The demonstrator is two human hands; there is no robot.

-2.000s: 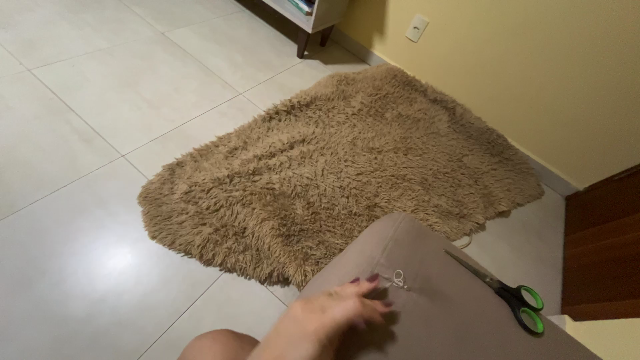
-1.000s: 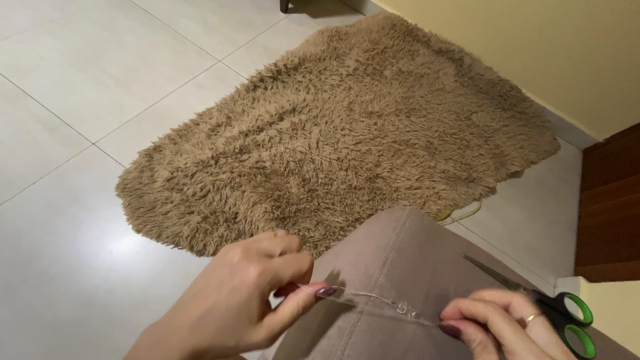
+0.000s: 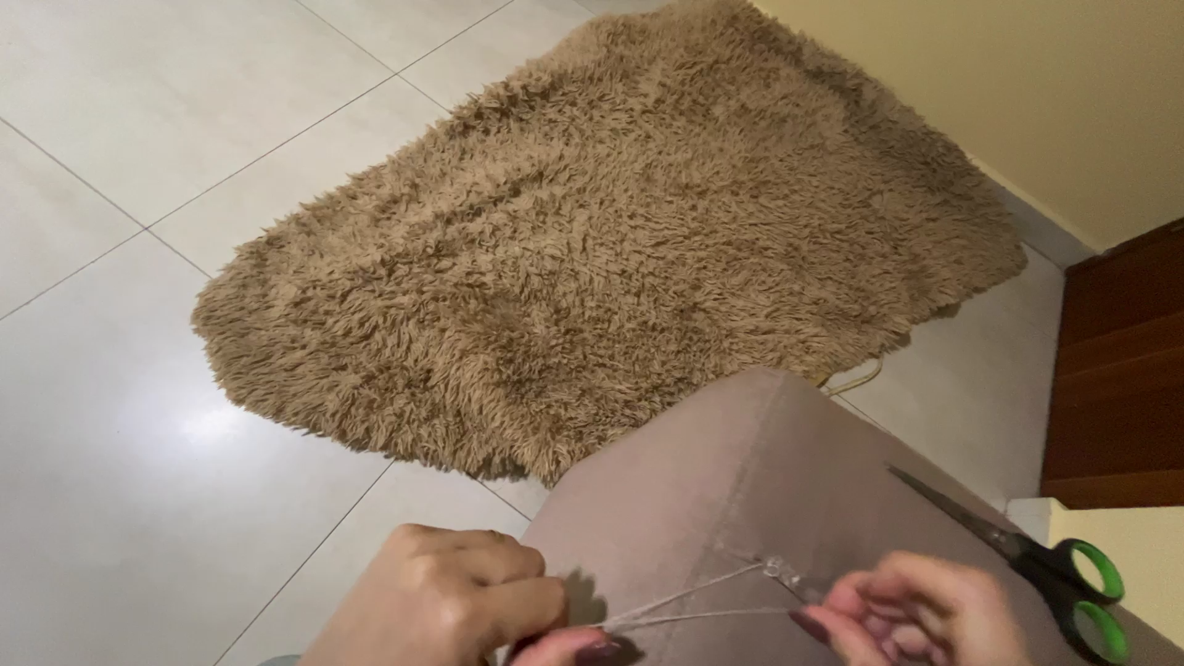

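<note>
A thin light cord (image 3: 684, 594) with small clear beads or rings (image 3: 775, 567) on it spans between my hands, over the corner of a mauve upholstered seat (image 3: 684, 490). At the lower left, my left hand (image 3: 462, 597) pinches one end of the cord between thumb and fingers. My right hand (image 3: 920, 610), at the lower right, pinches the cord close to the beads. Black-and-green scissors (image 3: 1036, 560) lie on the upholstery just right of my right hand, blades pointing up and left.
A shaggy brown rug (image 3: 629, 213) lies on pale floor tiles (image 3: 111, 388) beyond the seat. A light loop of cord or strap (image 3: 860, 377) sticks out from under its edge. A yellow wall (image 3: 1036, 102) and dark wooden boards (image 3: 1119, 370) stand at the right.
Two seconds ago one hand was over the seat beside the beaded cord; a second ago both hands had it stretched. Now it forms two strands between them.
</note>
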